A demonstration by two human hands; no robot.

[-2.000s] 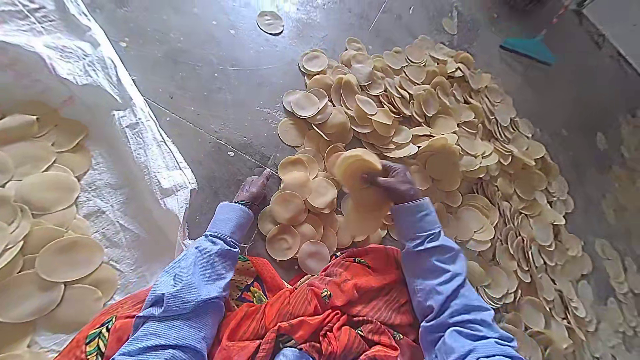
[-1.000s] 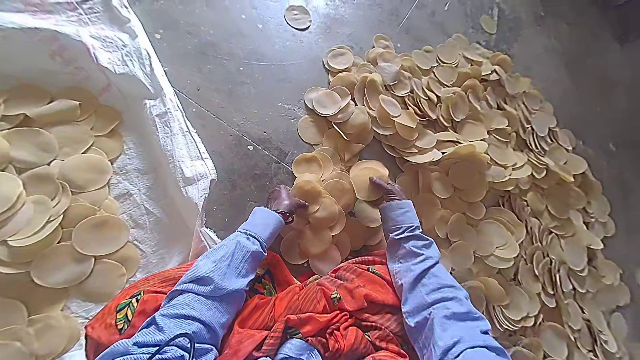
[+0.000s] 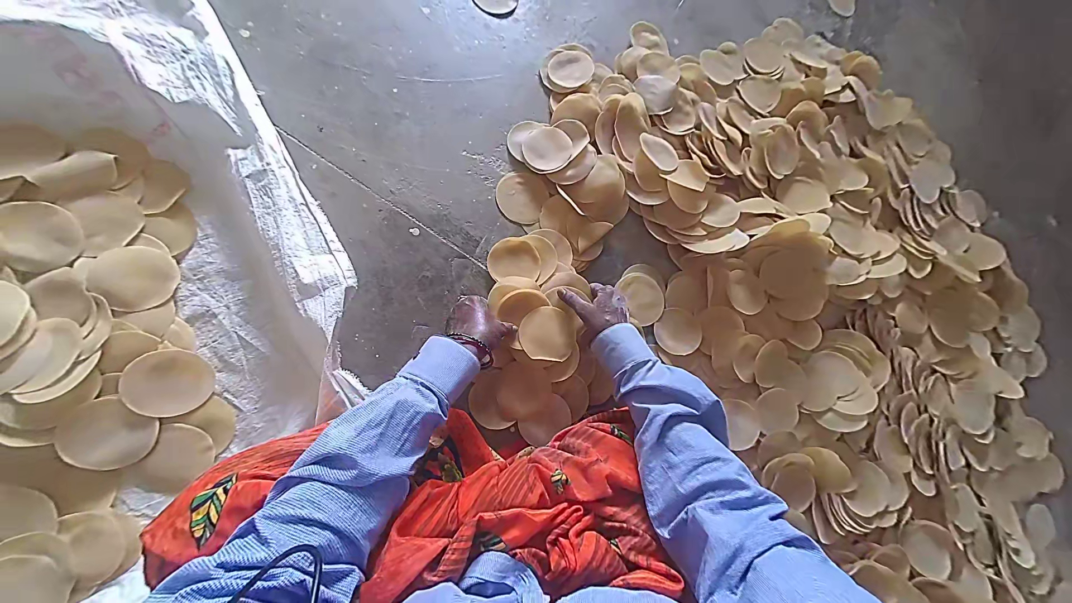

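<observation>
Many thin, round, pale yellow discs, which look like dried dough rounds, form a large heap (image 3: pixel 796 276) on the floor in front of me and to my right. At the heap's near left edge, my left hand (image 3: pixel 477 322) touches the left side of a small cluster of discs. My right hand (image 3: pixel 599 308) is at the cluster's right side, fingers against the discs. A disc (image 3: pixel 547 333) lies between the two hands. Whether either hand grips a disc is hard to tell, as the fingertips are partly hidden among them.
At the left, larger discs (image 3: pixel 167 383) lie on a white woven plastic sheet (image 3: pixel 251 276). Grey concrete floor (image 3: pixel 394 134) lies between sheet and heap. One disc (image 3: pixel 496 6) is at the top edge. Red patterned cloth (image 3: pixel 536 502) covers my lap.
Two seconds ago my right hand held a disc over the cluster; now that hand is low against the discs. My left hand has moved from beside the cluster to its discs.
</observation>
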